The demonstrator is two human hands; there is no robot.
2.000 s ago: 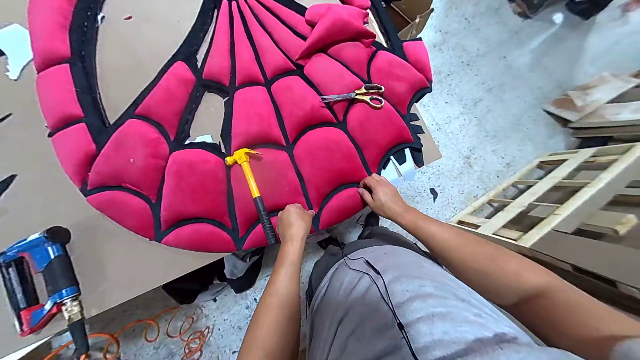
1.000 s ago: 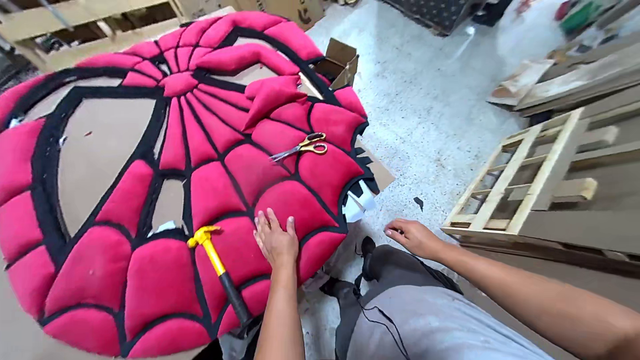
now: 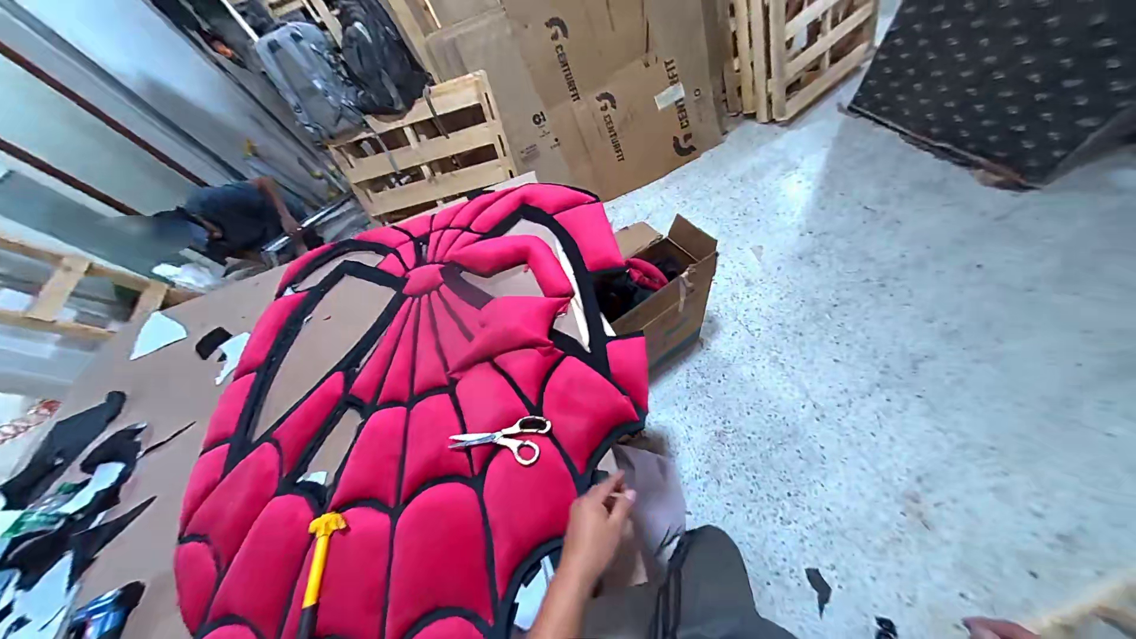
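Observation:
A large padded panel of pink-red fabric with black web-like bands (image 3: pixel 441 532) lies on a brown board surface. My left hand (image 3: pixel 600 524) is at its right edge, fingers bent, by the black border; whether it pinches the edge is hard to tell. My right hand (image 3: pixel 998 628) shows only partly at the bottom right, away from the panel, its grip hidden. Scissors (image 3: pixel 504 438) with pale handles lie on the panel, up and left of my left hand. A claw hammer with a yellow head (image 3: pixel 321 555) rests on the panel's lower left. A loose pink-red piece (image 3: pixel 510 328) lies across the upper part.
An open cardboard box (image 3: pixel 679 311) holding dark and pink material stands right of the panel. Fabric scraps (image 3: pixel 67 497) cover the left of the board. Behind are a wooden pallet (image 3: pixel 426 146), large cardboard sheets (image 3: pixel 603 89) and a bending person (image 3: pixel 240 217). Speckled floor (image 3: pixel 852 355) extends right.
The view has swung up to show more of the room. My left hand has moved from the panel's padded surface to its right edge. Scissors and hammer still lie on the panel.

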